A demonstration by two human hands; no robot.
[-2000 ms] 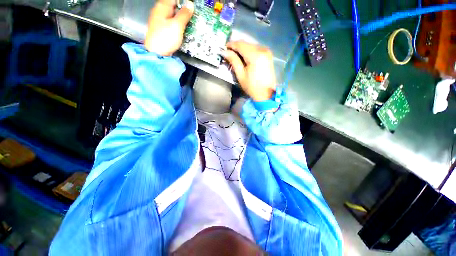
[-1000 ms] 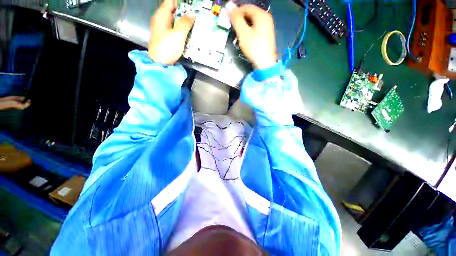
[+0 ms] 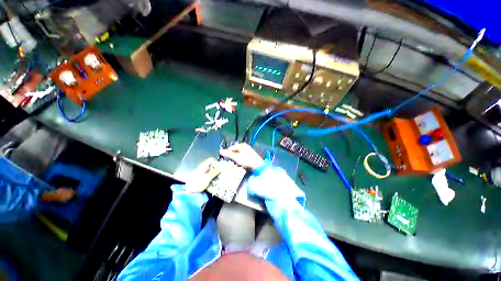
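Observation:
A green-and-white circuit board (image 3: pixel 226 181) lies near the bench's front edge on a grey sheet (image 3: pixel 193 155). My left hand (image 3: pixel 202 174) holds the board's left side. My right hand (image 3: pixel 244 156) is at the board's far edge, fingers bent around the end of a cable or plug; the exact part is hidden by the fingers. Dark cables and a blue cable (image 3: pixel 273 116) lead to the area beyond the board. A black remote control (image 3: pixel 304 153) lies to the right, beyond my right wrist.
An oscilloscope (image 3: pixel 299 71) stands at the back. Orange boxes stand right (image 3: pixel 422 142) and left (image 3: pixel 84 76). Other boards lie at right (image 3: pixel 402 213) and left (image 3: pixel 153 144). A tape ring (image 3: pixel 377 165) and blue stick (image 3: pixel 337 168) lie right. Another person's hand (image 3: pixel 59 195) shows at left.
The view has tilted up and shows the oscilloscope and back of the bench. My right hand has moved from the board's right side to its far edge. My left hand stays at the left side.

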